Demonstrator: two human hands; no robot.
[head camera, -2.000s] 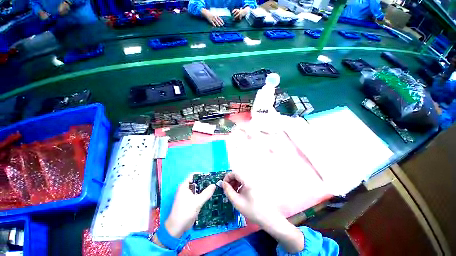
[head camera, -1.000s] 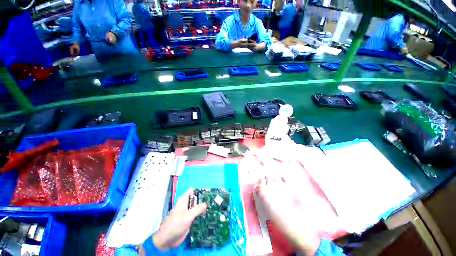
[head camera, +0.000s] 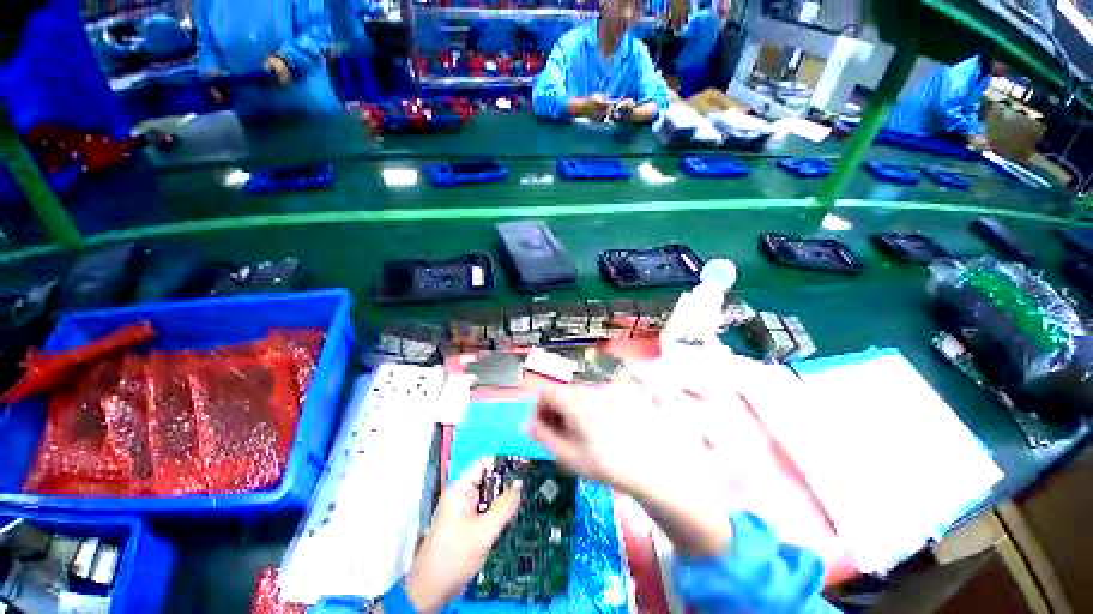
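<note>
A green circuit board (head camera: 533, 540) lies on the blue work sheet (head camera: 494, 434), with a small pale square on its upper part. My left hand (head camera: 462, 534) grips the board's left edge, thumb on top. My right hand (head camera: 575, 434) is raised over the far end of the sheet, above the board's top edge. Its fingers are bunched and blurred, and I cannot tell whether they hold something. The white sheet with small black dots (head camera: 374, 480) lies left of the blue sheet.
A large blue bin (head camera: 324, 396) holds red bags; a small blue bin (head camera: 146, 564) is below it. Rows of small blocks (head camera: 539, 318), a white bottle (head camera: 700, 306) and black housings (head camera: 434, 278) stand behind. White papers (head camera: 893, 450) lie right. A person (head camera: 599, 72) sits across the line.
My right hand left the board, moved right over the glaring area, and is now back left above the board's far edge. My left hand stays at the board's left edge. The camera view has tilted up.
</note>
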